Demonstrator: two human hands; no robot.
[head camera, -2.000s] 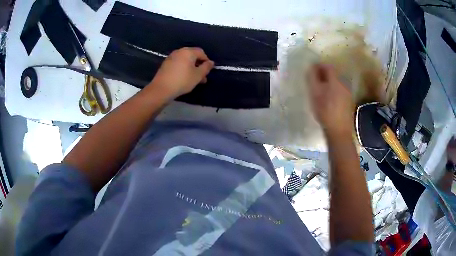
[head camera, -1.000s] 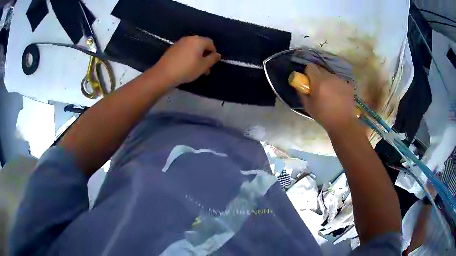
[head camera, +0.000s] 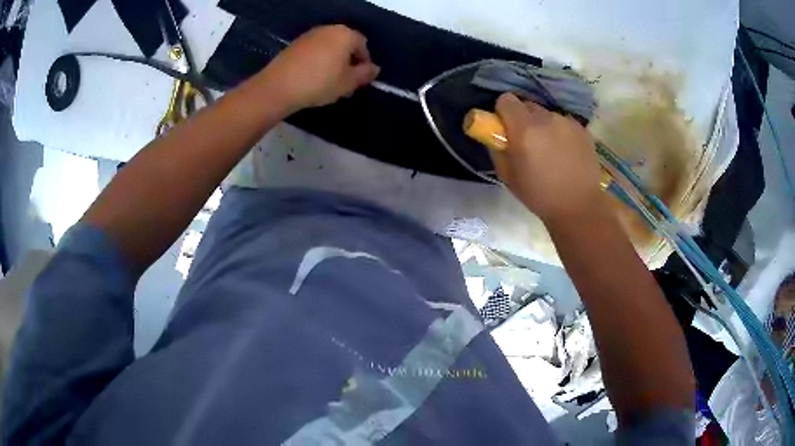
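Observation:
Two long black cloth panels (head camera: 418, 39) lie side by side on the white table, with a pale line between them. My right hand (head camera: 545, 152) is closed on the orange handle of the steam iron (head camera: 449, 109), which rests over the right ends of the panels, its tip pointing left. My left hand (head camera: 327, 68) is over the panels left of the iron, thumb and fingertips together at the pale line; whether tape is pinched there is too small to tell. A thin black tape runs left from the panels to the tape roll (head camera: 62, 83).
Gold-handled shears (head camera: 180, 91) lie left of the panels, partly behind my left forearm. Small black pieces (head camera: 144, 26) are at upper left. Blue hoses (head camera: 689, 248) run off lower right. The ironing cloth (head camera: 645, 30) has a brown scorch stain. Scraps lie on the floor.
My right hand took hold of the iron from the table's right side and moved it left over the panels. My left hand stays at the pale line. The view has shifted slightly.

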